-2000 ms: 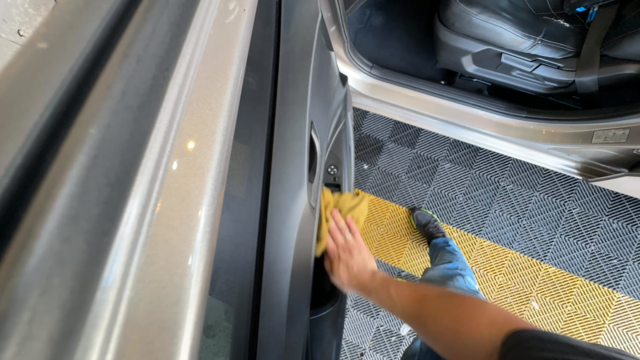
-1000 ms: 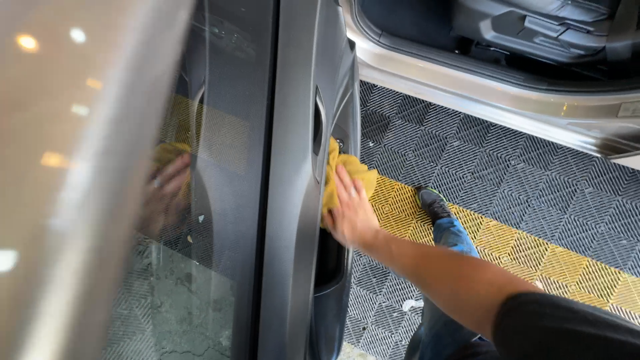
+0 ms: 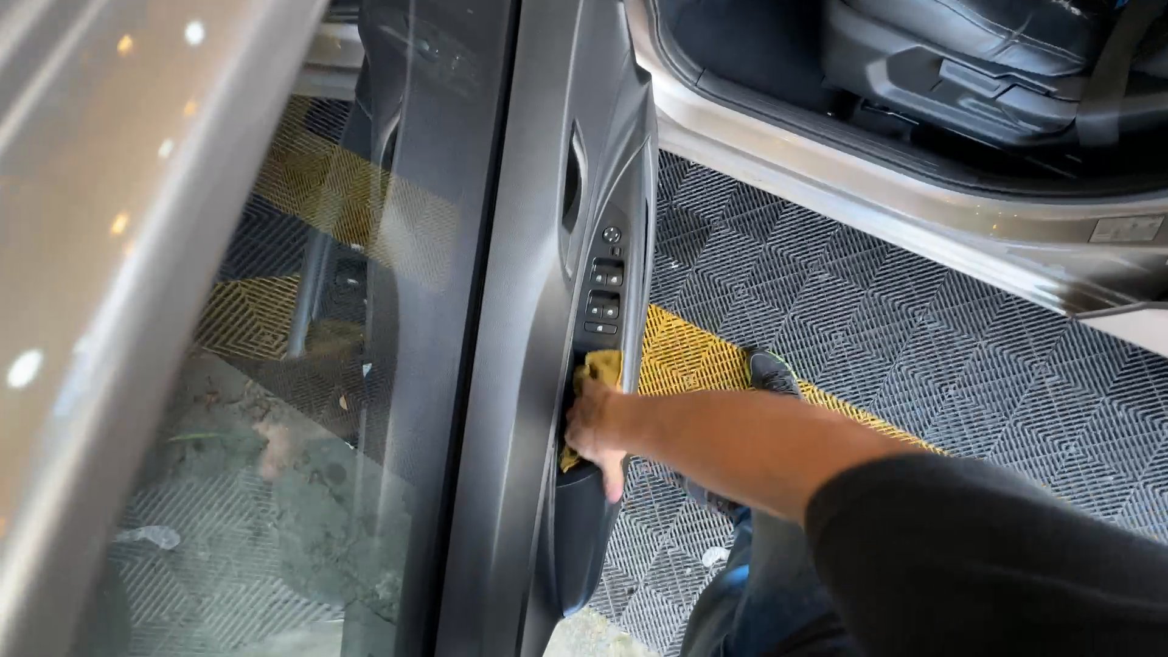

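My right hand (image 3: 598, 427) reaches in from the right and grips a yellow cloth (image 3: 604, 367). Its fingers and part of the cloth are down in the pull recess of an open car door's armrest (image 3: 584, 520), and the thumb points down along the armrest edge. Just above the hand are the window switches (image 3: 604, 294) and a round mirror control (image 3: 611, 234). Higher up on the grey door panel (image 3: 538, 182) is the inner door handle (image 3: 573, 178). My left hand is out of view.
The door's window glass (image 3: 274, 438) and metallic frame (image 3: 173, 246) fill the left. At upper right are the car's door sill (image 3: 867, 173) and a black seat (image 3: 985, 46). Grey and yellow floor tiles (image 3: 858, 301) lie below, with my shoe (image 3: 774, 372) on them.
My right hand and the cloth have moved down along the armrest into the recess. The window switches, covered one second ago, now show. My fingers are more curled than before.
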